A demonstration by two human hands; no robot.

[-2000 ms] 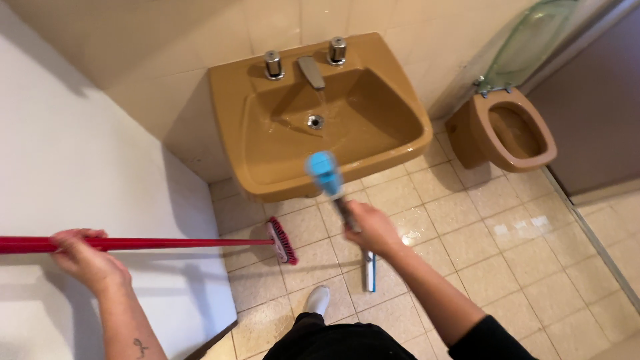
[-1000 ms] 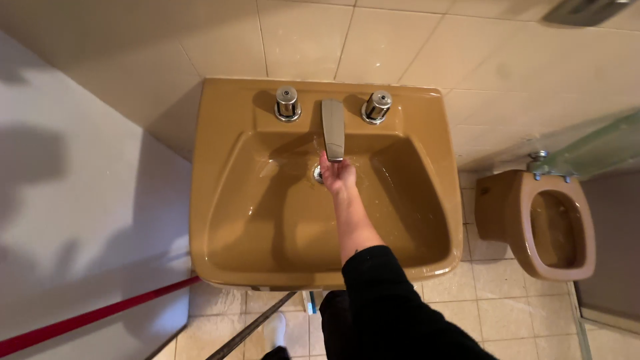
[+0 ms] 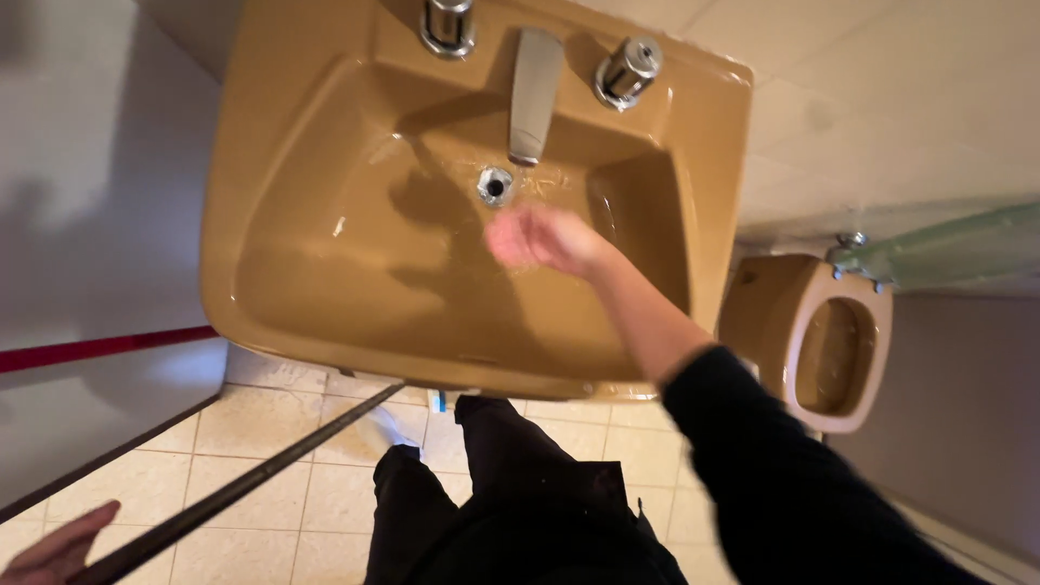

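Note:
Over the brown basin of the sink (image 3: 357, 284), my right hand (image 3: 540, 236) is slightly cupped and blurred, with nothing seen in it. It is in front of the metal spout (image 3: 535, 97) and just below the drain (image 3: 495, 186); a little water seems to come from the spout. Partly cut off at the lower left, my left hand (image 3: 61, 544) has its thumb raised beside a dark pole (image 3: 260, 471). Whether its fingers are round the pole is hidden. The pole slants up to the sink's front edge. A red handle (image 3: 106, 348) leans at the left.
Two metal tap knobs, the left (image 3: 448, 28) and the right (image 3: 628, 71), flank the spout. A brown toilet (image 3: 764, 325) with a raised green lid (image 3: 959, 248) stands at the right. My legs are below the sink on the tiled floor (image 3: 252, 496). A white panel (image 3: 57, 244) is at the left.
Two seconds ago my right hand held a blue-ended tool and my left hand held the red handle. My right hand has since moved to the basin, and my left hand is off the red handle.

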